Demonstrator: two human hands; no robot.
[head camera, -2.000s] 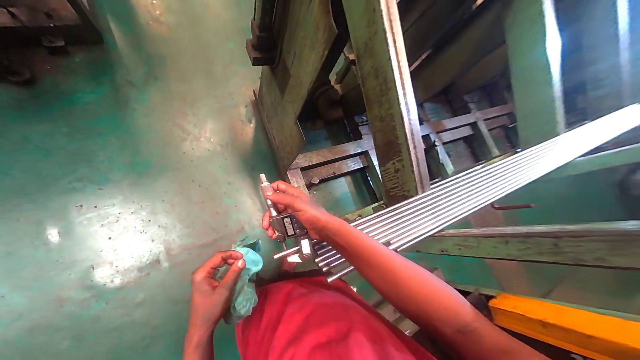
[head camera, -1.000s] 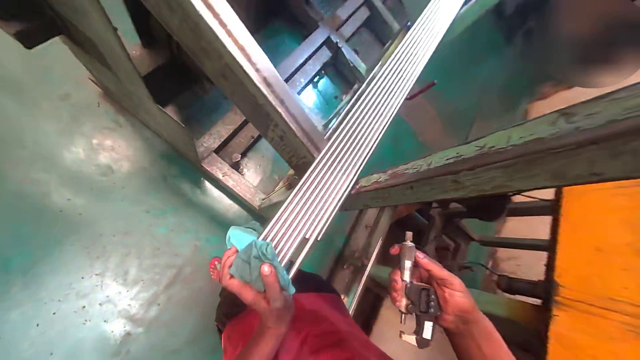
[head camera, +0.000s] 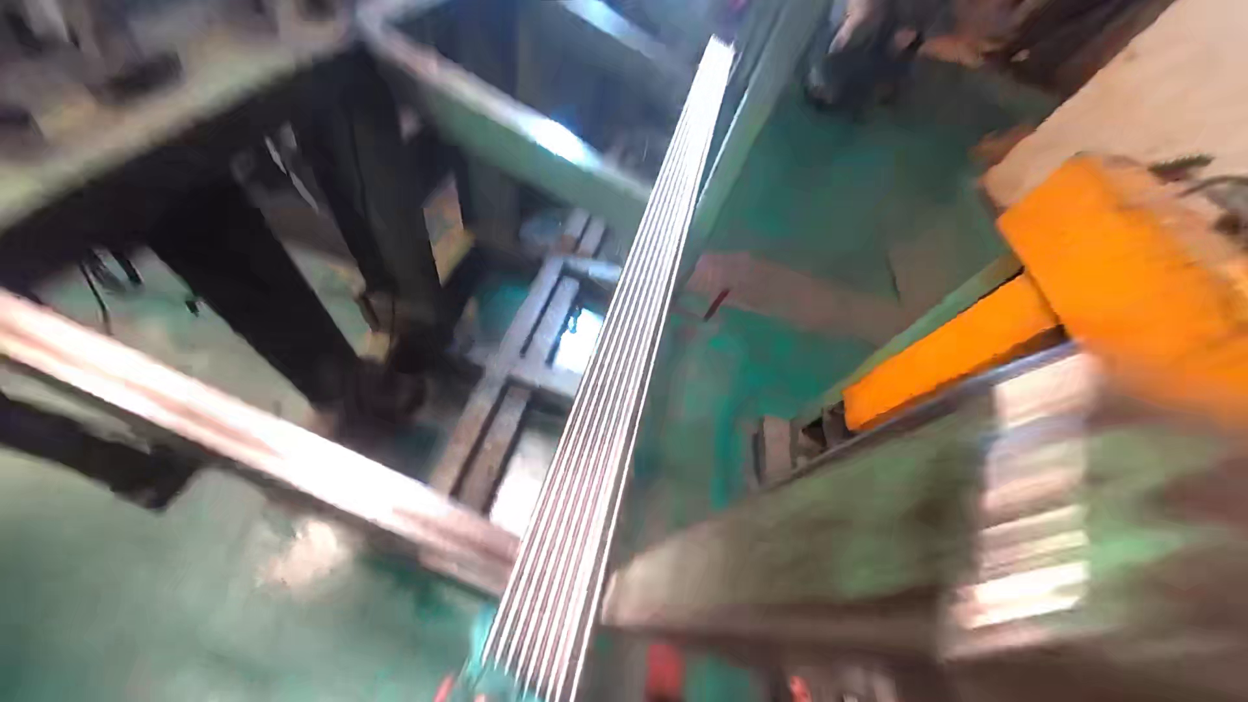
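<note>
A bundle of several thin, shiny metal rods (head camera: 609, 390) runs from the bottom centre up to the top, lying across the frame beams. At its near end is a teal cloth (head camera: 485, 648), mostly cut off by the lower edge. Only blurred fingertips of my left hand (head camera: 446, 688) show there, against the cloth. Of my right hand (head camera: 799, 688), just a small blurred part appears at the bottom edge, right of the rods. The digital micrometer cannot be made out in this view.
A worn metal beam (head camera: 292, 444) crosses at left, and a green beam (head camera: 819, 546) lies at right. Beyond it are orange metal parts (head camera: 1131, 283). Dark machine framework (head camera: 263, 263) fills the upper left. A person (head camera: 877, 49) is partly visible at the top right. Green floor shows between the beams.
My left hand moved with the cloth onto the near rod ends. My right hand took the micrometer away from them to the right. The view has swung up along the rods.
</note>
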